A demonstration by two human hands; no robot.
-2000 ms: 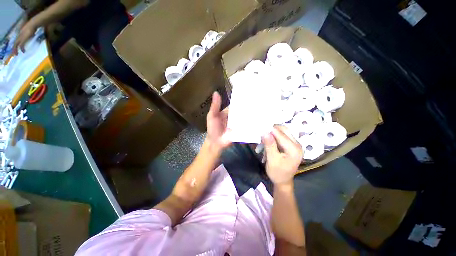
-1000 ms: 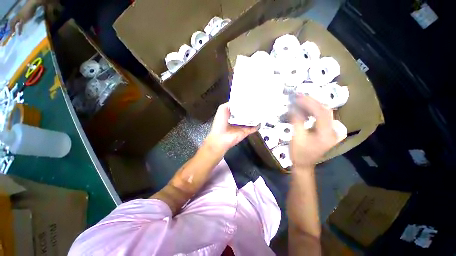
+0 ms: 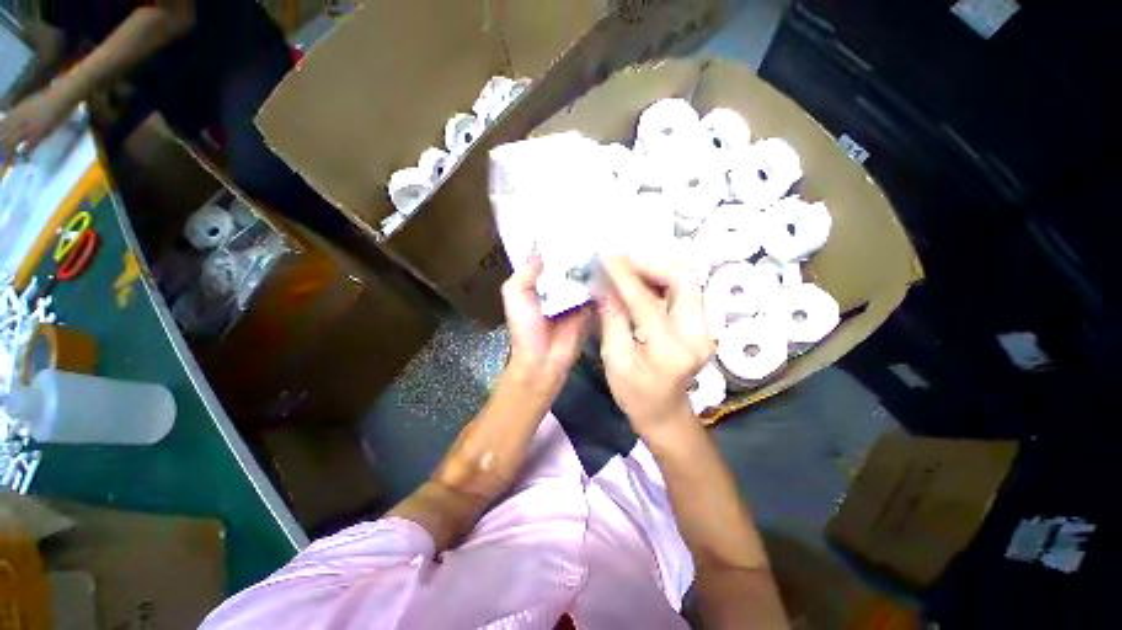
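Observation:
A white plastic housing (image 3: 548,203), overexposed and blocky, is held tilted above the left side of the near carton (image 3: 867,234). My left hand (image 3: 539,330) grips its lower end. My right hand (image 3: 652,338) is at its lower right side, fingers bent against it; whether a cloth is in these fingers cannot be told. Several white housings (image 3: 765,170) stand in the near carton with round ends and dark centre holes up.
A second carton (image 3: 381,92) with a row of housings is at upper left. A third carton (image 3: 332,314) stands beside the green bench (image 3: 185,462), which bears a bottle (image 3: 105,407), scissors (image 3: 76,246) and tape (image 3: 62,353). A person (image 3: 209,62) is at upper left. Black boxes (image 3: 984,246) are at right.
The housing has moved left and tilted. My right hand has come back from over the carton to the housing. The other person's arm shows more fully at upper left.

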